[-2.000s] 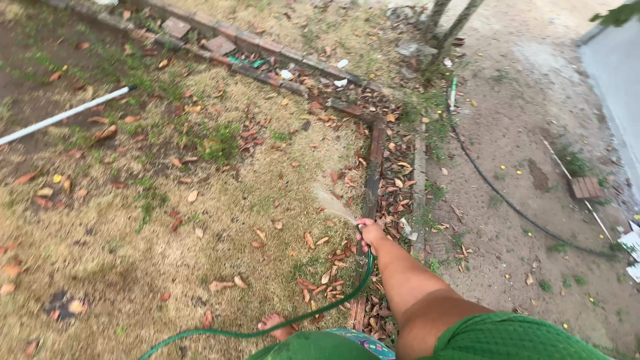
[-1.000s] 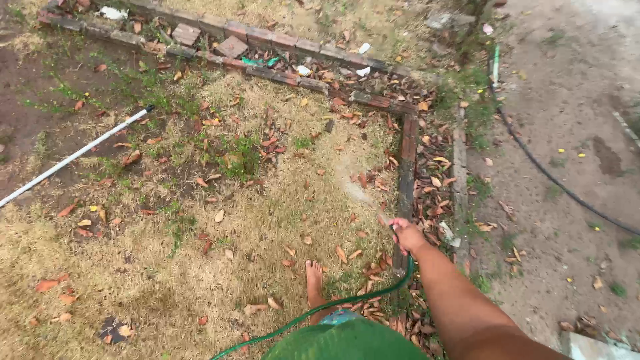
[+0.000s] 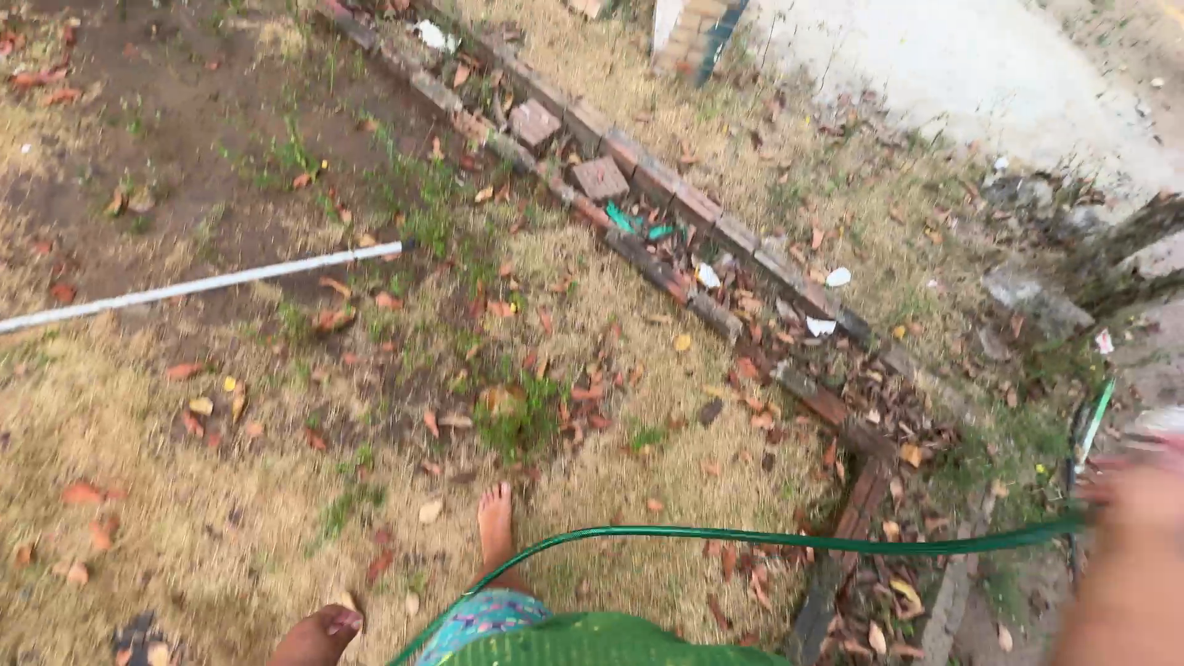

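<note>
My right hand (image 3: 1133, 476), blurred by motion, is at the right edge of the view, closed around the green garden hose (image 3: 740, 534). From the hand the hose runs left above the brick edging, then bends down past my bare foot (image 3: 496, 523) and the green clothing at the bottom. Pale spray shows faintly beside the hand, and the hose end is too blurred to make out. My left hand is out of view.
Brick edging (image 3: 661, 180) with dry leaves and broken bricks runs diagonally and turns a corner at right. A white pole (image 3: 203, 282) lies at left. A tree trunk (image 3: 1124, 245) and a concrete slab (image 3: 934, 79) are at upper right.
My right hand has moved right with the hose, from beside the brick edging to beyond it. The hose now stretches across the edging. The view has shifted left.
</note>
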